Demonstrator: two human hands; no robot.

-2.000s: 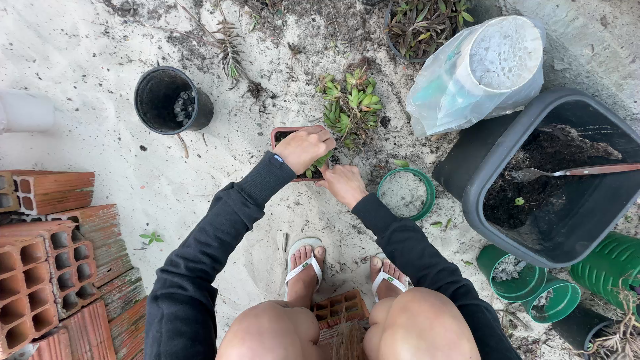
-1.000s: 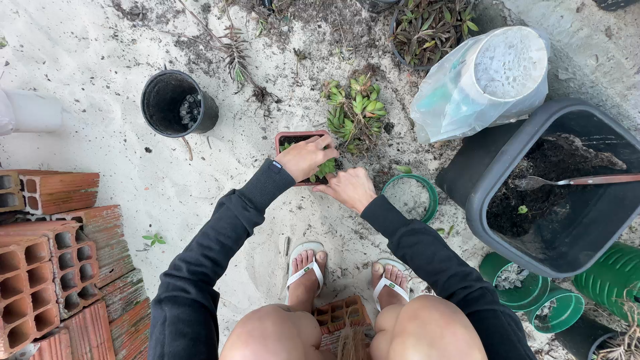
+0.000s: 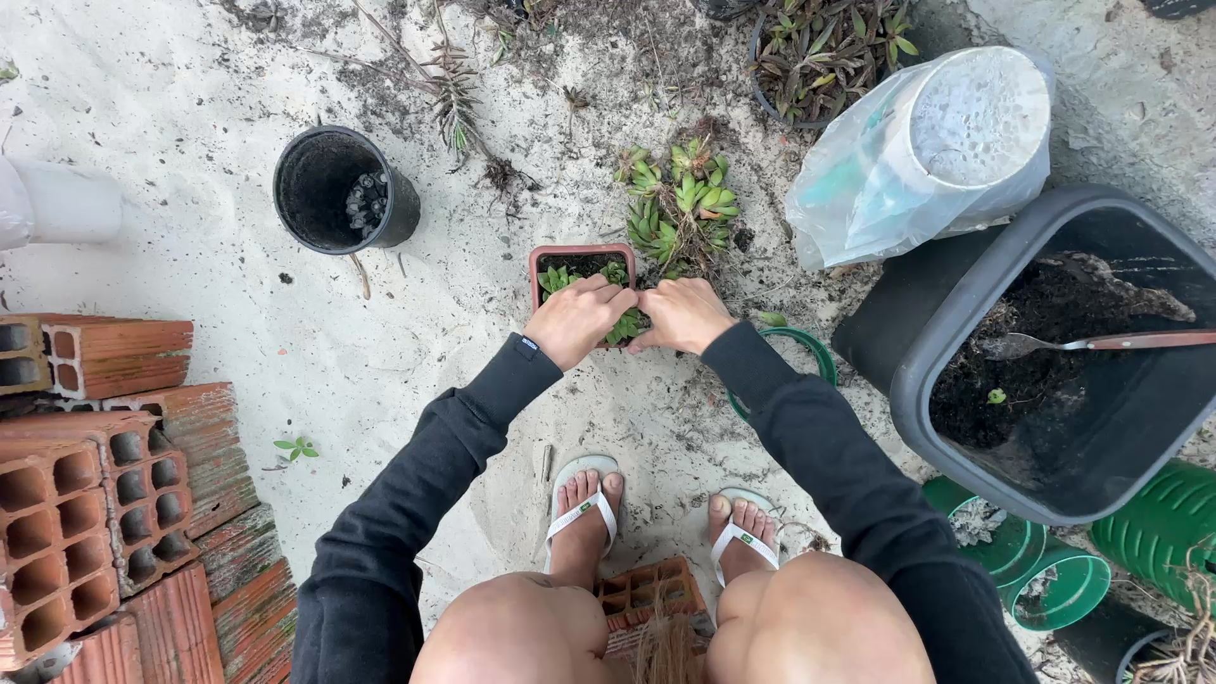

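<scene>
A square terracotta-coloured plastic pot (image 3: pixel 581 251) with dark soil and small green succulents (image 3: pixel 557 278) stands on the sand ahead of my feet. My left hand (image 3: pixel 581 320) reaches over the pot, its fingers bent down at the plants. My right hand (image 3: pixel 686 315) is at the pot's right edge, its fingertips meeting those of the left. The fingertips are partly hidden, so whether either hand grips a plant does not show. A clump of uprooted succulents (image 3: pixel 682 204) lies on the sand just beyond the right hand.
A black pot (image 3: pixel 399 204) stands at the left, with hollow clay bricks (image 3: pixel 123 356) nearer me. At the right are a large dark tub (image 3: pixel 917 380) with soil and a fork (image 3: pixel 1130 340), a bagged white bucket (image 3: pixel 983 114), green pots (image 3: pixel 1059 589) and a green ring-shaped rim (image 3: pixel 825 359).
My right hand has come up from the pot's lower right corner to its right edge, next to my left hand. The left hand has moved slightly down over the pot.
</scene>
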